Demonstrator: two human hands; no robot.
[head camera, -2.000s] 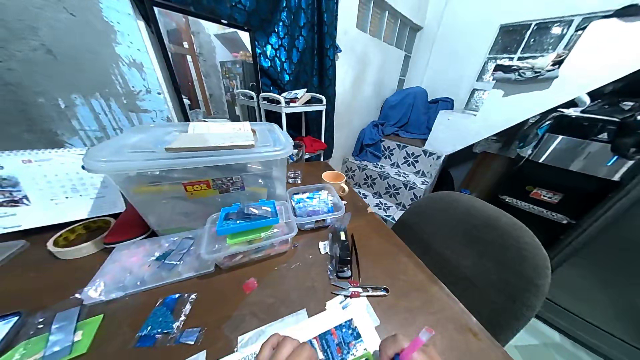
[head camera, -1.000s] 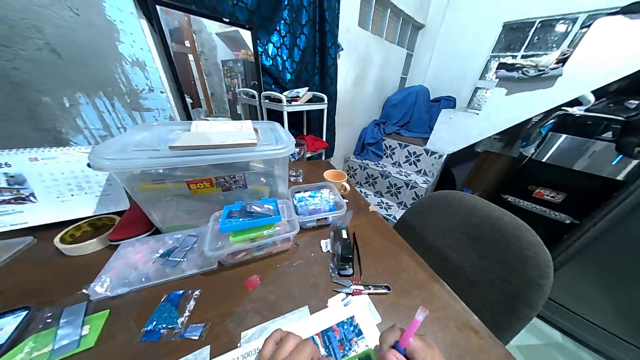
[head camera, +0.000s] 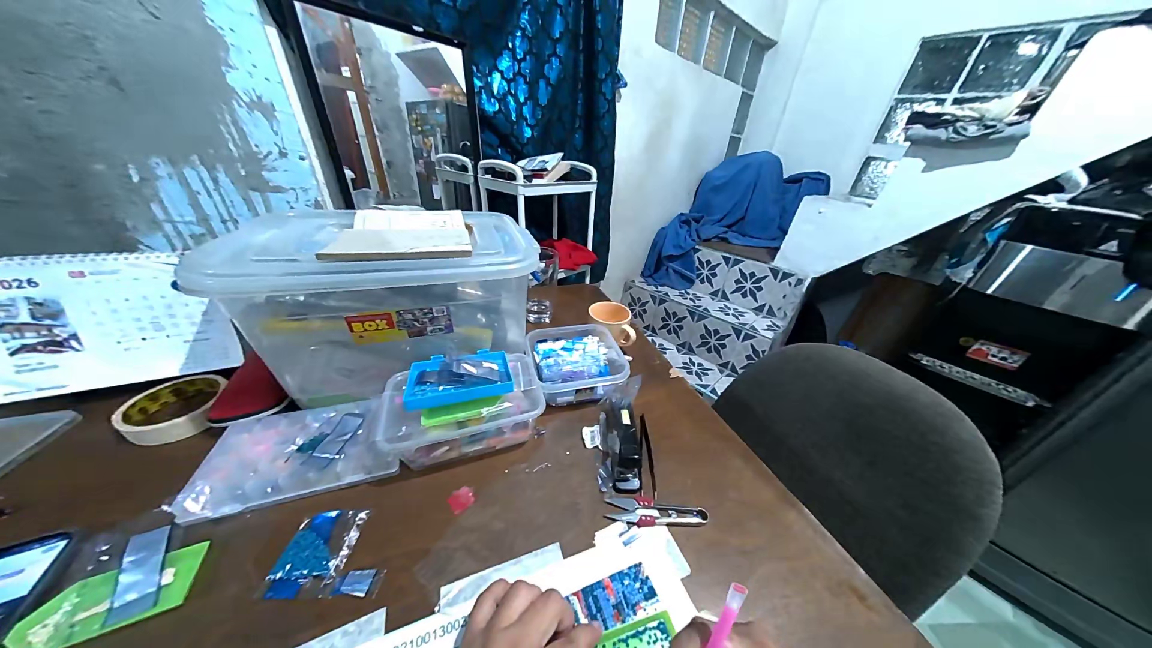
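Observation:
My left hand (head camera: 526, 616) rests on a white printed sheet (head camera: 666, 585) at the bottom edge, beside its coloured picture. My right hand (head camera: 733, 633), mostly cut off by the frame, holds a pink pen-like tool (head camera: 727, 616) upright. Between the hands lies a small green tray (head camera: 637, 632) with tiny pieces in it. Thread snips (head camera: 661, 515) lie just above the sheet, below a pair of dark tweezers (head camera: 648, 456) and a black tape dispenser (head camera: 621, 445). Small bags of blue beads (head camera: 310, 551) lie to the left.
A large clear storage box (head camera: 378, 337) stands behind smaller plastic containers (head camera: 461, 432), (head camera: 578, 364). An orange cup (head camera: 612, 317) is near the table's right edge. A masking tape roll (head camera: 169, 409), a phone (head camera: 31, 571) and a green tray (head camera: 117, 589) are at left; a grey chair (head camera: 864, 459) is right.
The pink tool has moved slightly and now stands a little lower in my right hand than one second ago. My left hand stays on the sheet.

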